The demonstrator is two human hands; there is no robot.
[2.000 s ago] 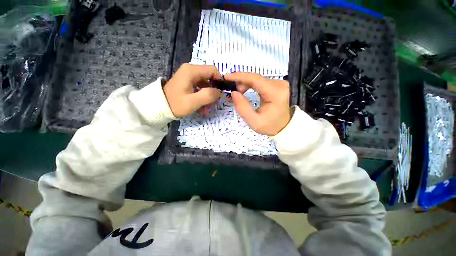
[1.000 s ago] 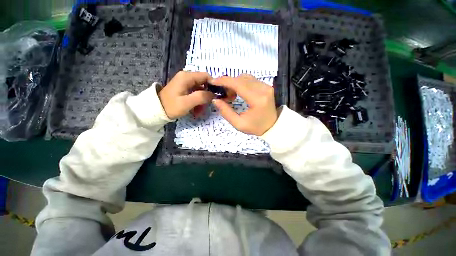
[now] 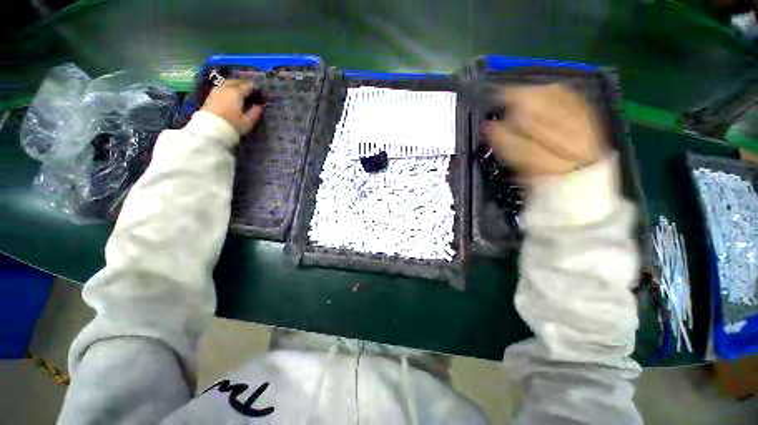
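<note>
A black plastic housing (image 3: 375, 161) lies on the white pieces in the middle tray (image 3: 382, 270). Above it are aligned white strips (image 3: 403, 120); below it is a loose heap of white inserts (image 3: 382, 212). My left hand (image 3: 233, 106) is at the upper part of the left tray (image 3: 270, 178), with dark parts at its fingertips; whether it grips one cannot be told. My right hand (image 3: 544, 129) is blurred over the right tray (image 3: 492, 236) and hides much of the black parts pile (image 3: 497, 191); its grip is unclear.
A clear plastic bag (image 3: 75, 158) with dark contents lies left of the trays. A bundle of white sticks (image 3: 671, 278) lies right of the right tray. A blue bin of white pieces (image 3: 735, 342) is at the far right. A green surface runs behind the trays.
My hands have parted from above the middle tray, left hand to the left tray and right hand to the right tray. A black housing now lies on the white pieces. The view has shifted.
</note>
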